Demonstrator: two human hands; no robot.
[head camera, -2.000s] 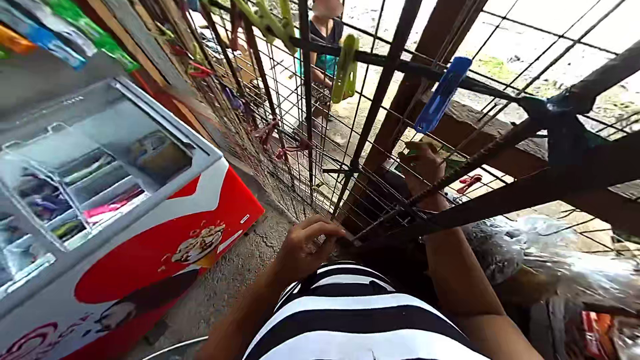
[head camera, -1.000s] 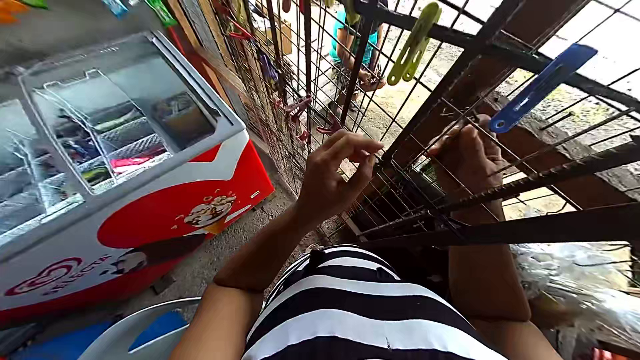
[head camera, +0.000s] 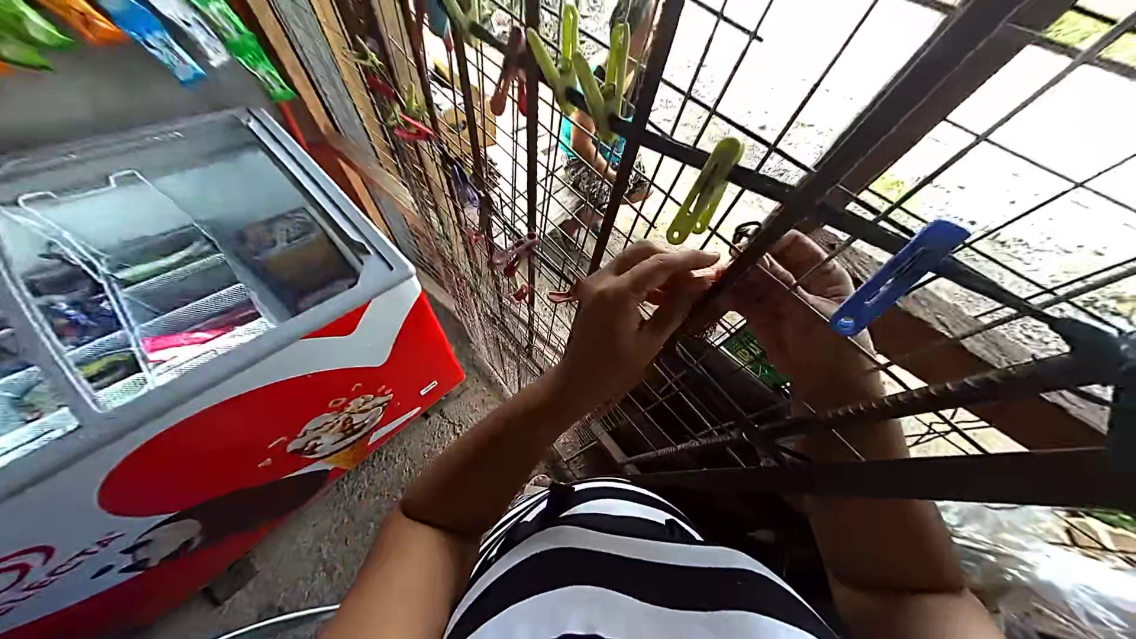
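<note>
My left hand (head camera: 626, 306) is raised on the near side of a dark metal grille (head camera: 652, 142), its thumb and fingers bent together at the bars. Past the mesh, my right hand (head camera: 799, 293) is cupped on the grille's far side, and the fingertips of both hands meet near one upright bar. Whether either hand holds something small between the fingertips is hidden. Just above them a yellow-green plastic clothespin (head camera: 706, 191) is clipped on a crossbar. A blue plastic clothespin (head camera: 901, 277) hangs beside my right hand.
A red and white chest freezer (head camera: 293, 426) with a glass top stands at the left. Colourful packets (head camera: 235, 44) hang above it. Several more clothespins (head camera: 510, 253) are on the mesh. A person (head camera: 603, 160) is beyond the grille. Clear plastic (head camera: 1021, 568) lies at lower right.
My left hand has risen from low at the grille to beside the bar, against my right hand's fingertips. The view has shifted.
</note>
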